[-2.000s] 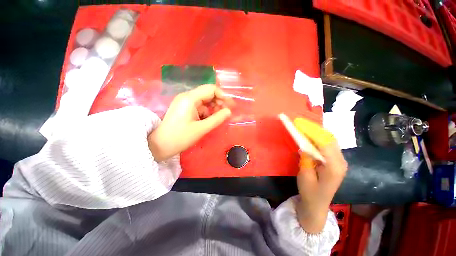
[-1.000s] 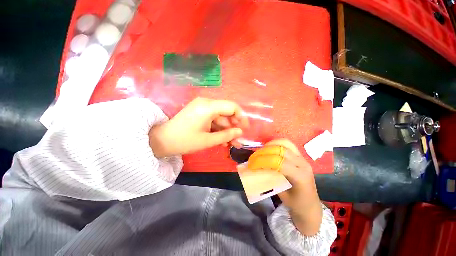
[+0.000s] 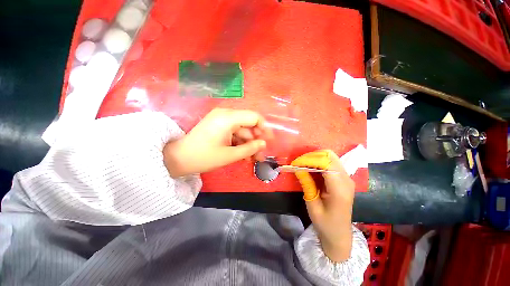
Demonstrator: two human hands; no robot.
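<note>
A small round dark watch head (image 3: 267, 171) lies on the red mat (image 3: 313, 44) near its front edge. A thin white card (image 3: 302, 168) is held nearly edge-on in my right hand (image 3: 330, 187), which wears yellow-orange finger cots; the card's left end is at the disc's right side. My left hand (image 3: 221, 141) is just above and left of the disc, with fingers curled and fingertips close together. Clear film (image 3: 282, 118) with bright glints shows right of my left fingertips; whether they hold it I cannot tell.
A green patch (image 3: 211, 80) is mid-mat. A film disc strip (image 3: 116, 42) lies at the left. White wipes (image 3: 385, 141) lie at the mat's right edge. A clear jar (image 3: 439, 139), a blue container (image 3: 499, 204) and a wood-edged frame (image 3: 425, 84) are at right; a red parts tray (image 3: 366, 262) is low right.
My right hand brought the card left to the disc, then turned it from flat to nearly edge-on. My left hand moved right and down to beside the disc. A wipe now lies at the mat's lower right edge.
</note>
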